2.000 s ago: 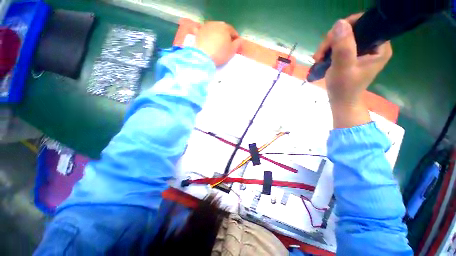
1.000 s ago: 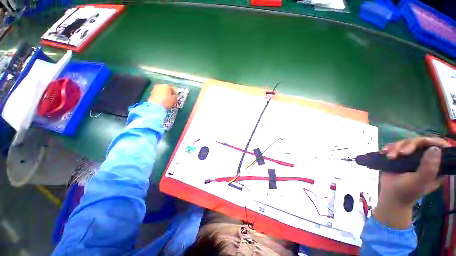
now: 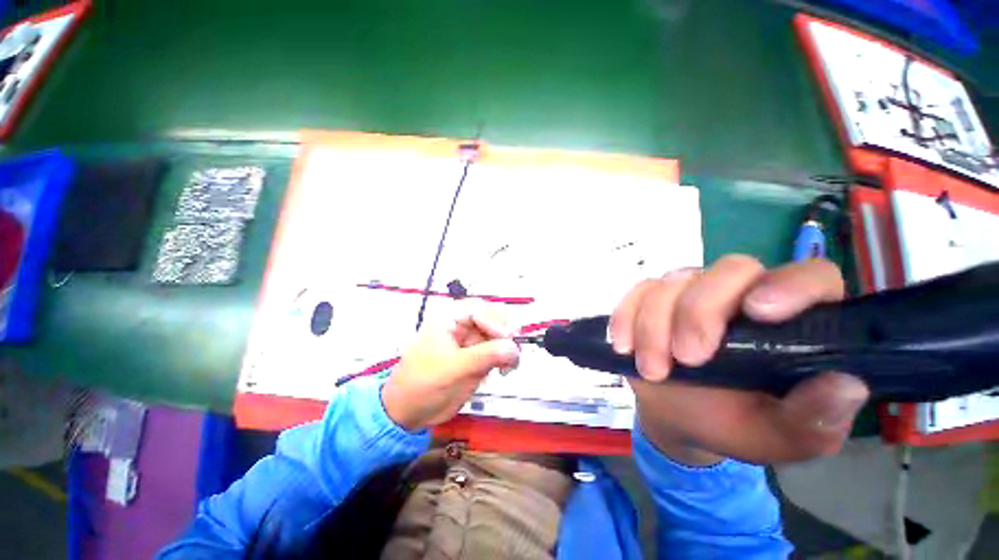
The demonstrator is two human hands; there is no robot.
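My right hand [image 3: 734,361] is shut around a thick black electric screwdriver [image 3: 876,334], held level above the right part of the panel, bit pointing left. My left hand [image 3: 449,366] is at the bit tip with thumb and fingertips pinched together. A screw between them is too small to make out. The white panel back plate [image 3: 581,235] lies below on an orange-red foam frame [image 3: 279,411]. A dark display cable [image 3: 447,235] runs to its far edge. A red wire harness [image 3: 498,298] with black tape [image 3: 457,289] crosses the plate. The hands hide its lower middle.
Screw trays [image 3: 203,235] lie left of the panel, beside a black sheet [image 3: 107,213] and a blue-rimmed bin [image 3: 38,235]. A pink-lined bin [image 3: 153,481] is at lower left. A blue screwdriver [image 3: 811,235] lies right, near other panels [image 3: 915,109] in orange-red frames.
My left hand has moved from the screw trays to the screwdriver's bit over the panel. The screwdriver has come left and nearer the camera. The view has shifted right.
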